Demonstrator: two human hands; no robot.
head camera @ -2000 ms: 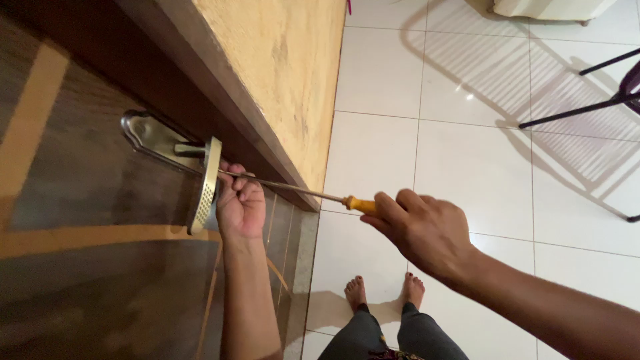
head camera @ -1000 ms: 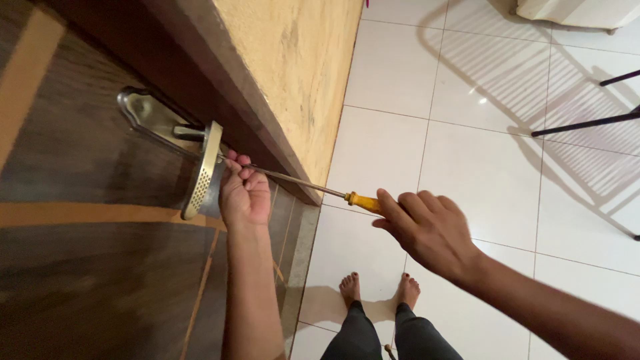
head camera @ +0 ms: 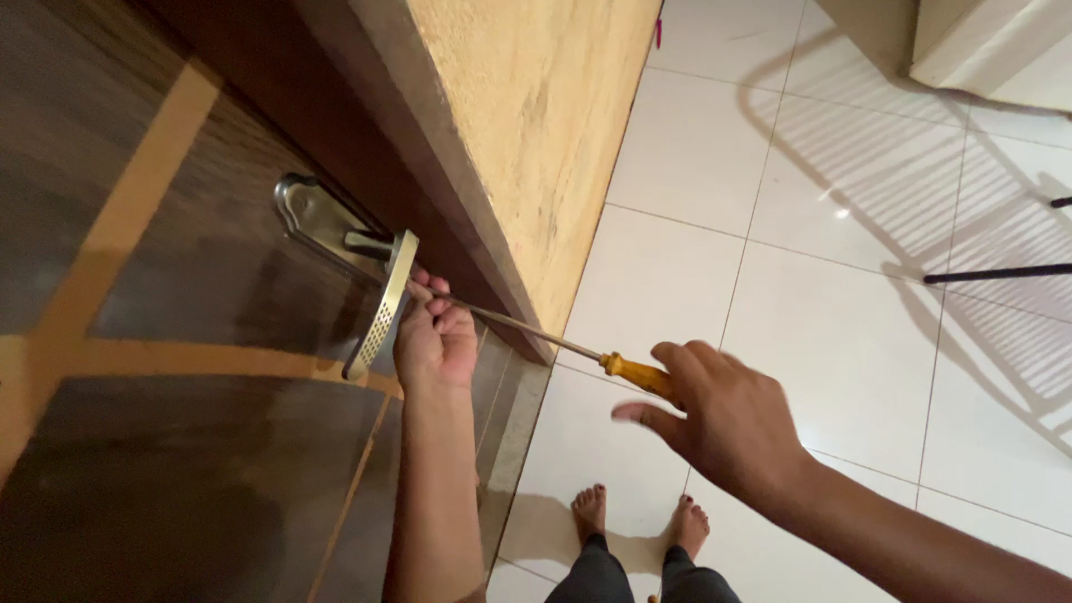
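Note:
A brass-coloured door handle (head camera: 383, 310) with its backplate (head camera: 322, 218) sits on a dark wooden door (head camera: 251, 293). Just below the lever, my left hand (head camera: 435, 331) pinches the tip end of a long screwdriver shaft (head camera: 536, 331) against the plate's lower part. What the tip touches is hidden by the fingers and lever. The screwdriver's yellow handle (head camera: 641, 374) points to the right. My right hand (head camera: 720, 410) is at the butt of that handle, its fingers along the top and its thumb spread away below.
The door frame (head camera: 469, 184) and a yellowish wall (head camera: 544, 109) run beside the handle. My bare feet (head camera: 590, 511) stand on white floor tiles (head camera: 670, 285). Thin black legs (head camera: 997, 274) of some furniture and a pale covered object (head camera: 997, 50) are at the right.
My right hand's thumb has come away from the screwdriver handle, and its grip looks looser. My left hand stays at the shaft by the door handle.

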